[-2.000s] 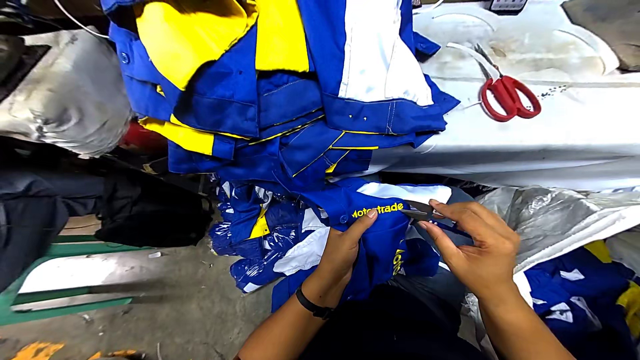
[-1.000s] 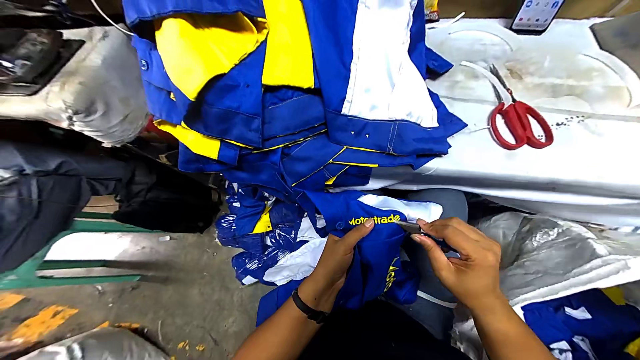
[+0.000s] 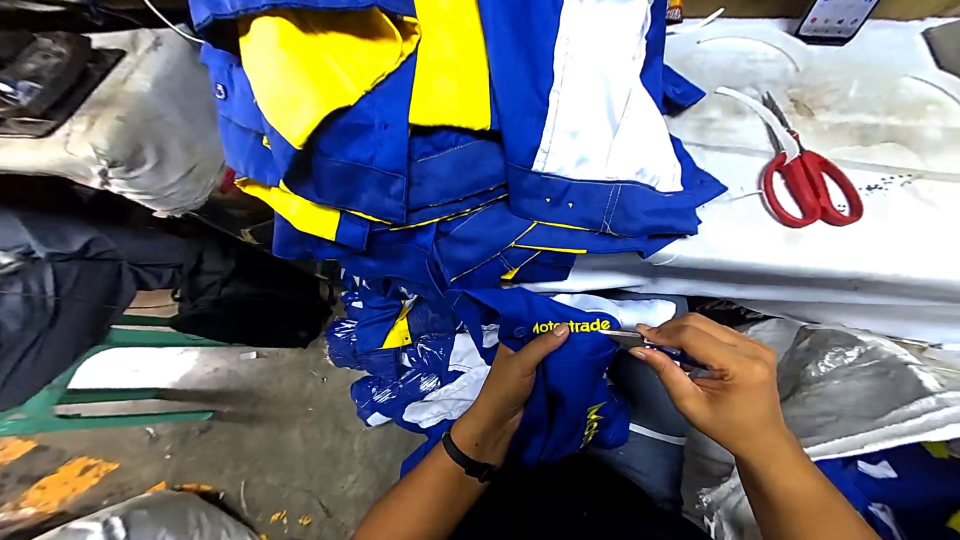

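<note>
My left hand [image 3: 502, 397], with a black band on its wrist, holds a blue garment [image 3: 559, 382] that bears yellow embroidered lettering; its thumb presses on the cloth at the lettering. My right hand [image 3: 720, 375] pinches a small pair of thread snips [image 3: 630, 339], whose metal tips meet the right end of the lettering. Whether the blades are apart cannot be told. Above both hands, a stack of blue, yellow and white garments [image 3: 457, 172] hangs over the table edge. Red-handled scissors [image 3: 806, 180] lie on the white-covered table to the right.
A phone [image 3: 836, 19] lies at the table's far edge. Plastic-wrapped garments [image 3: 382, 375] are piled below the stack. At the left are a green plastic chair [image 3: 112, 341] and dark cloth [image 3: 60, 277]. A pale sack [image 3: 862, 382] and more blue garments [image 3: 877, 480] lie at lower right.
The snips in my right hand stay by the lettering, with small shifts of the fingers. My left hand keeps its hold on the garment. The view has shifted slightly.
</note>
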